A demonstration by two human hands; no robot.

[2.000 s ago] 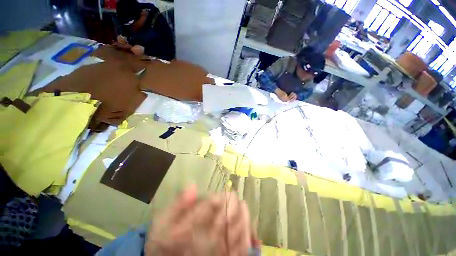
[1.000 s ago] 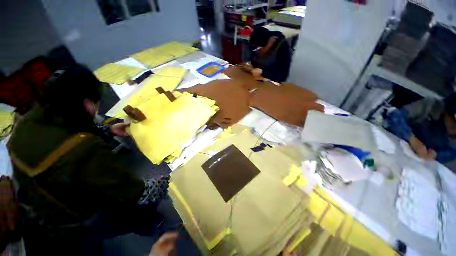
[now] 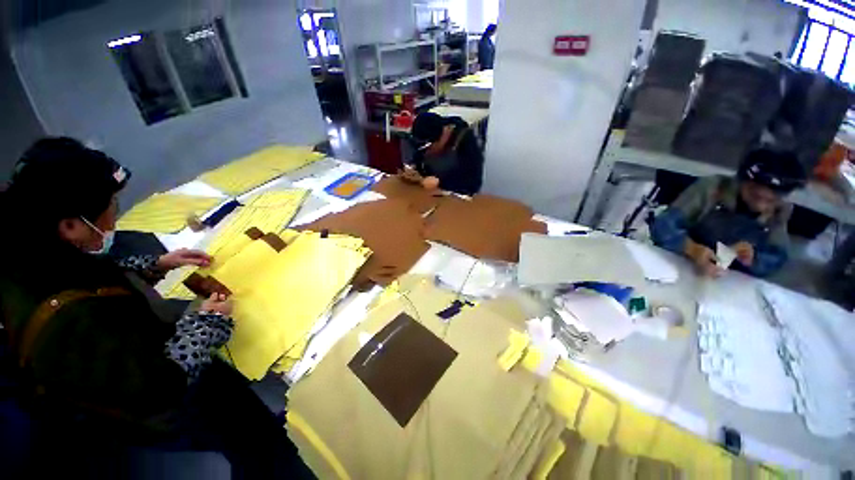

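Khaki cut panels (image 3: 469, 375) lie in a thick stack nearest me, at the lower middle. A dark brown square piece (image 3: 403, 368) with a pale line on it lies on top. A small black piece (image 3: 457, 308) lies behind the square. A thin dark line, perhaps a string, runs over the stack. Overlapped panels with yellow edges (image 3: 609, 419) run from the stack to the lower right. Neither of my hands is in view.
A person at the left (image 3: 103, 319) handles yellow panels (image 3: 281, 298) with brown patches. Rust-brown panels (image 3: 483, 225), a blue tray (image 3: 349, 186), a grey-white board (image 3: 581, 260), white scraps (image 3: 592, 316) and white pieces (image 3: 783, 347) lie beyond. Two more people sit across the table.
The view has swung left and up. My hand, seen over the khaki panels and then at the lower edge, has left the picture. The neighbour's hands are now on a brown patch.
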